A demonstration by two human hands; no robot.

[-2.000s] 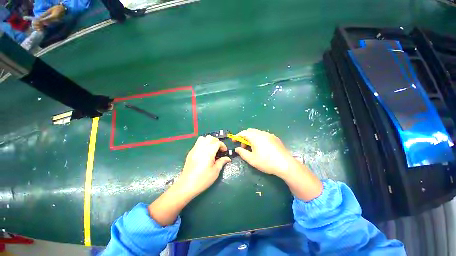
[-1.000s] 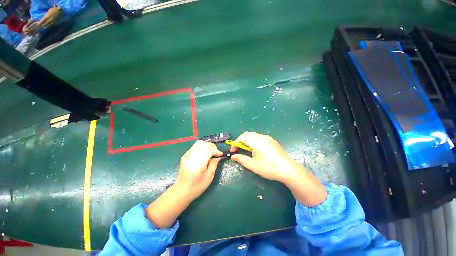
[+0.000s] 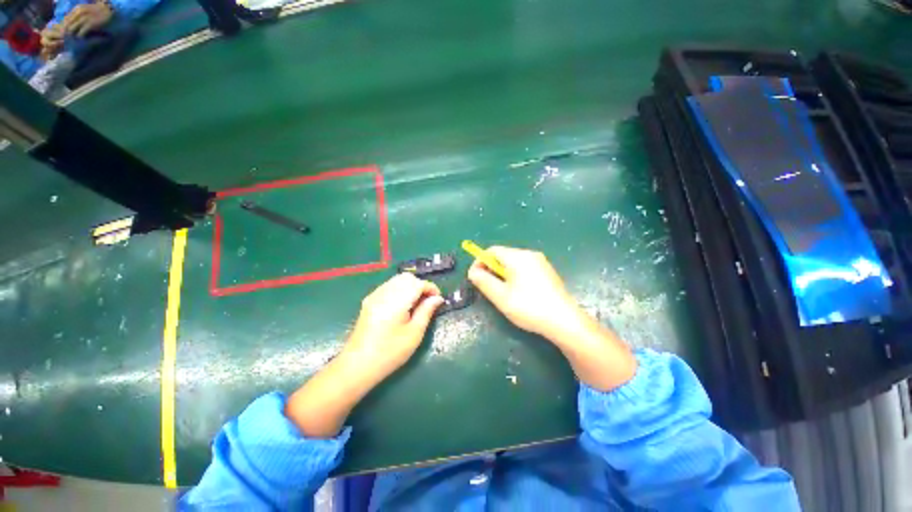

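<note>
A small black device module point(image 3: 456, 298) with a small white detail lies between my hands, low over the green bench. My left hand point(image 3: 392, 312) pinches its left end between thumb and fingers. My right hand point(image 3: 522, 288) holds the yellow-handled tweezers point(image 3: 484, 259), the yellow end pointing up and left; the tips are hidden. The right fingers are at the module's right end. A second black module point(image 3: 428, 265) lies on the bench just beyond my left fingertips, apart from the hands.
Black trays point(image 3: 735, 350) are stacked at the right, with a blue film sheet with dark grey strips point(image 3: 770, 170) on top. A thin black bar point(image 3: 275, 216) lies inside the red tape rectangle point(image 3: 386, 225). A dark post point(image 3: 115, 175) stands at left. Another person's hands point(image 3: 85, 20) show at upper left.
The yellow tweezers handle has turned more upright and shows further above my right hand. The held module shows more between my hands. The whole view has shifted slightly.
</note>
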